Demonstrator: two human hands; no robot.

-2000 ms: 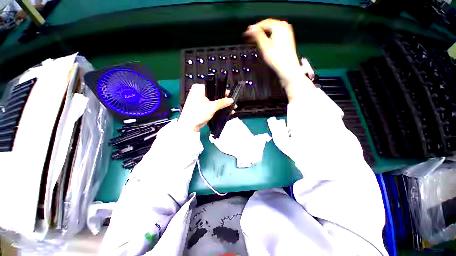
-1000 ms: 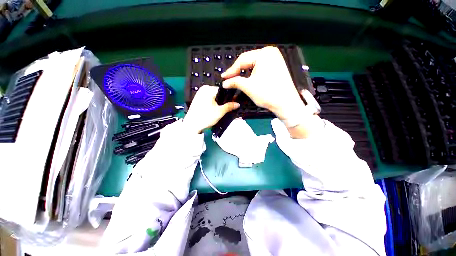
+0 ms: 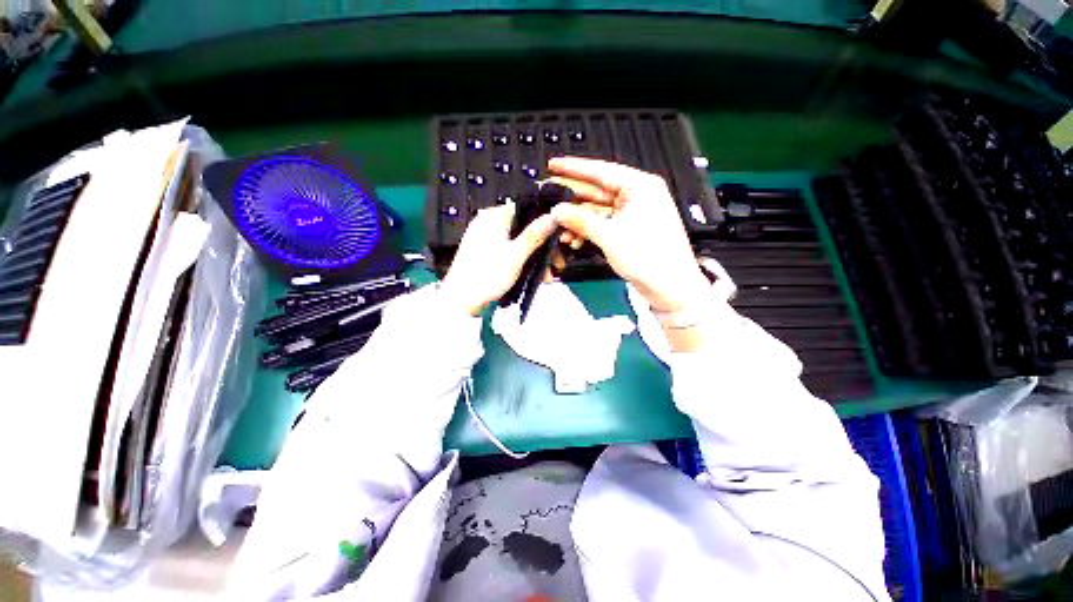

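My left hand [image 3: 485, 253] is closed round several slim black tubes [image 3: 535, 276], whose lower ends stick out below it. My right hand [image 3: 626, 223] meets it at the tops of the tubes, with thumb and fingers pinched together there; whether it holds a small part is hidden. Behind the hands lies a black slotted tray [image 3: 641, 132], with rows of small parts with bright dots [image 3: 475, 144] at its left side. A crumpled white cloth [image 3: 567, 341] lies on the green mat just below the hands.
A pile of black tubes [image 3: 324, 327] lies left, below a purple-blue fan [image 3: 308, 212]. Bagged white trays [image 3: 71, 400] stand far left. A ribbed black tray [image 3: 782, 300] and stacked black trays [image 3: 941, 235] are right, above a blue crate [image 3: 885, 506].
My right hand has come down from above the tray to the tube tops in my left hand. Fewer bright-dotted parts show in the tray's visible slots. The cloth has stayed in place.
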